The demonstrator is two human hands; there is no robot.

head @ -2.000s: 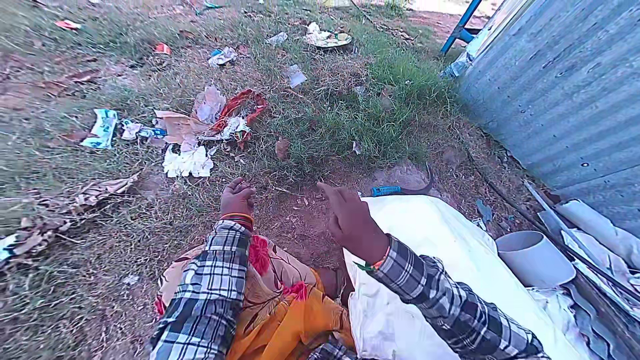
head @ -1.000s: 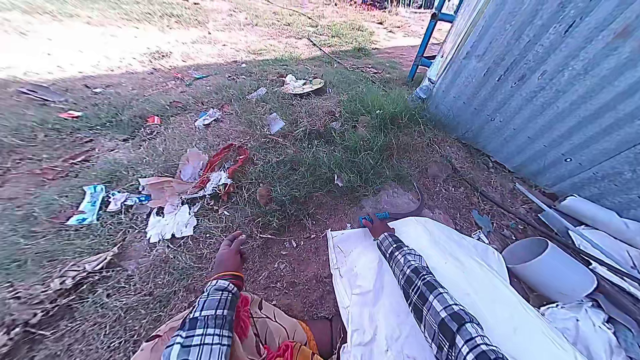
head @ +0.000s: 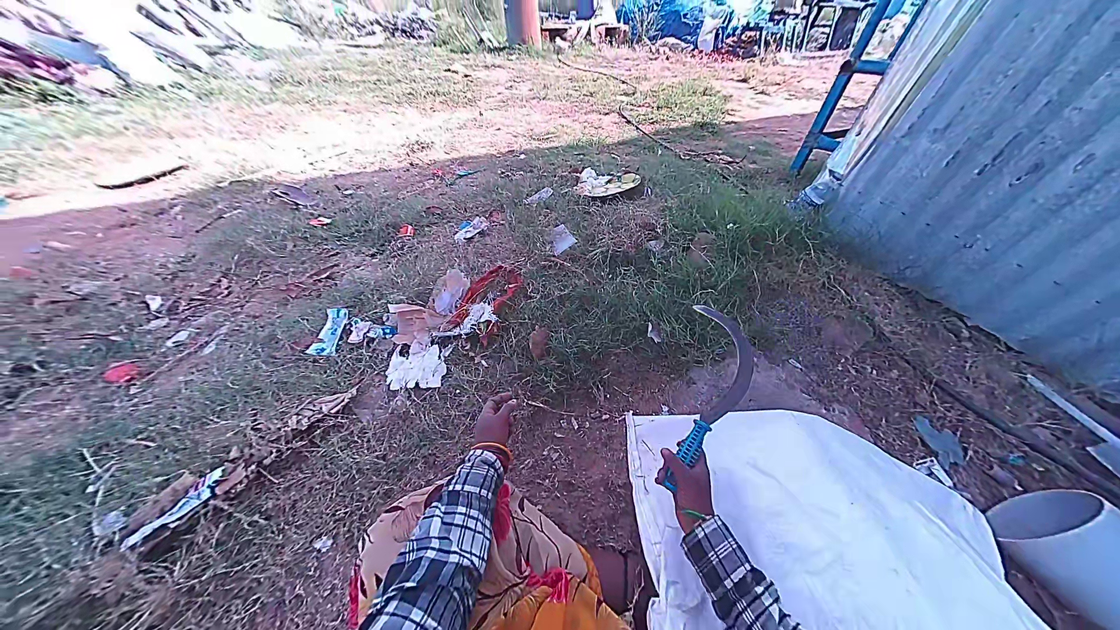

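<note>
My right hand (head: 687, 479) grips the blue handle of a sickle (head: 738, 376); its curved metal blade points up and away over the soil, with the tip bent to the left. Beneath that hand lies a white sheet or sack (head: 814, 499), spread on the ground at my right. My left hand (head: 495, 422) is held over bare soil and dry grass, its fingers loosely bent and nothing visible in them. Ahead of it, crumpled white paper (head: 417, 365) and a red net-like scrap (head: 497, 293) lie in the grass.
A corrugated metal wall (head: 989, 175) runs along the right, with a blue metal frame (head: 836, 96) at its far end. A white cylindrical container (head: 1050, 542) lies at the lower right. A plate with scraps (head: 612, 184) and a dry leafy strip (head: 289, 429) rest on the grass.
My right hand has taken hold of the sickle, which lay beyond the white sheet's far edge two seconds ago, and has raised it. The view has tilted up.
</note>
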